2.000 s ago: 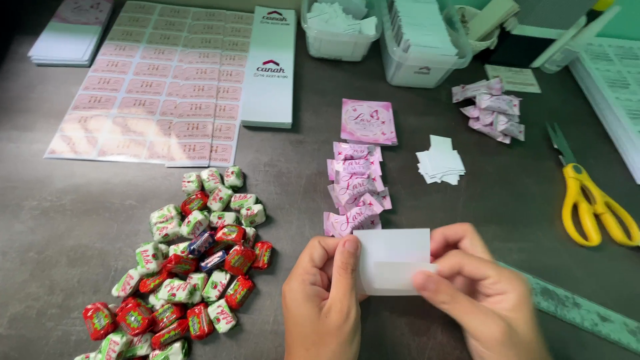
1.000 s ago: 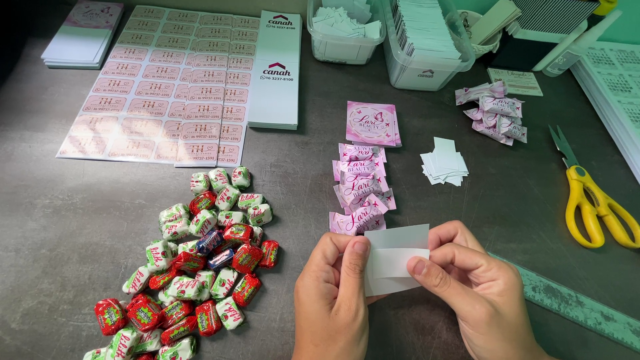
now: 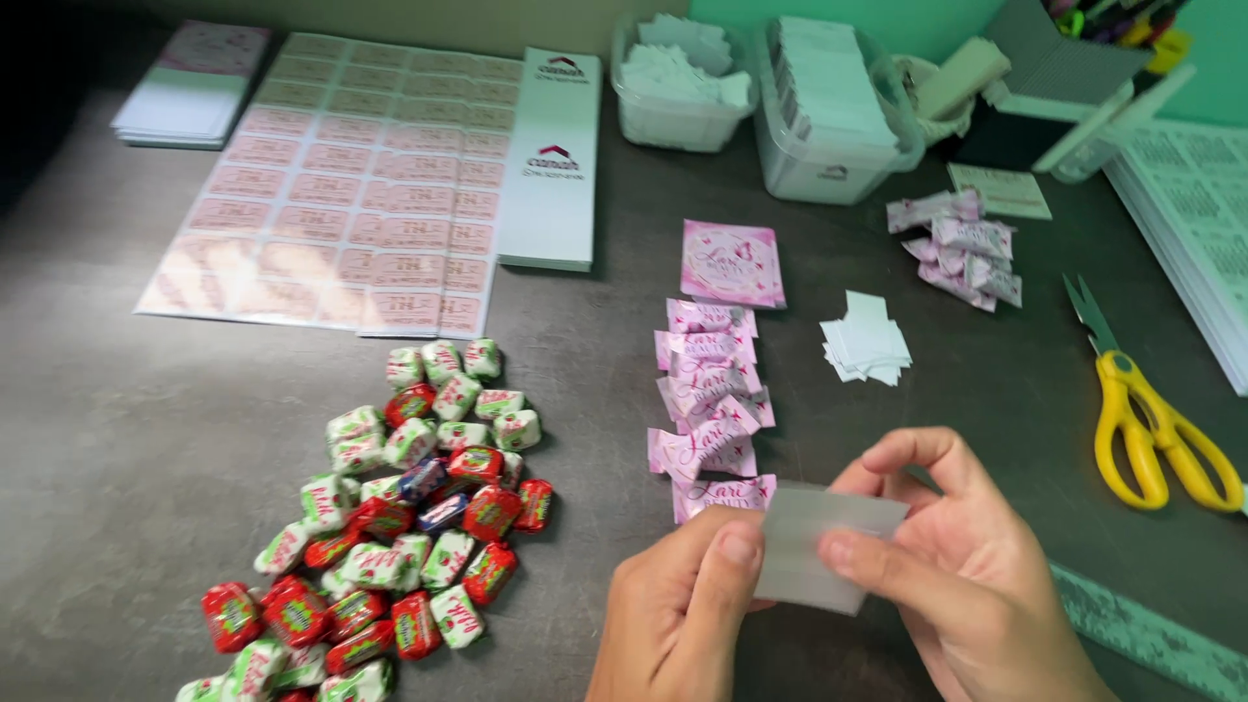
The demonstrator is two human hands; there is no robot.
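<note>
My left hand (image 3: 687, 604) pinches the left edge of a small pale paper piece (image 3: 814, 546) between thumb and fingers. On its right side, my right hand (image 3: 960, 565) has its thumb on the front face, with the fingers behind. Just beyond the paper lies a column of pink-wrapped candies (image 3: 707, 385), the nearest partly behind it. A stack of square pink printed cards (image 3: 731, 261) sits at the column's far end. To the right is a small pile of white paper pieces (image 3: 866, 339).
Wrapped red, green-white and blue candies (image 3: 414, 546) are heaped at left. Behind lie label sheets (image 3: 331, 195) and a white pad (image 3: 551, 166). Plastic tubs (image 3: 682, 112) stand at the back. At right are more pink candies (image 3: 960, 244), yellow-handled scissors (image 3: 1150, 419) and a ruler (image 3: 1150, 629).
The fingers of my right hand have shifted on the paper and its index finger is now raised behind it. The paper is tilted differently. My left hand still holds its left side.
</note>
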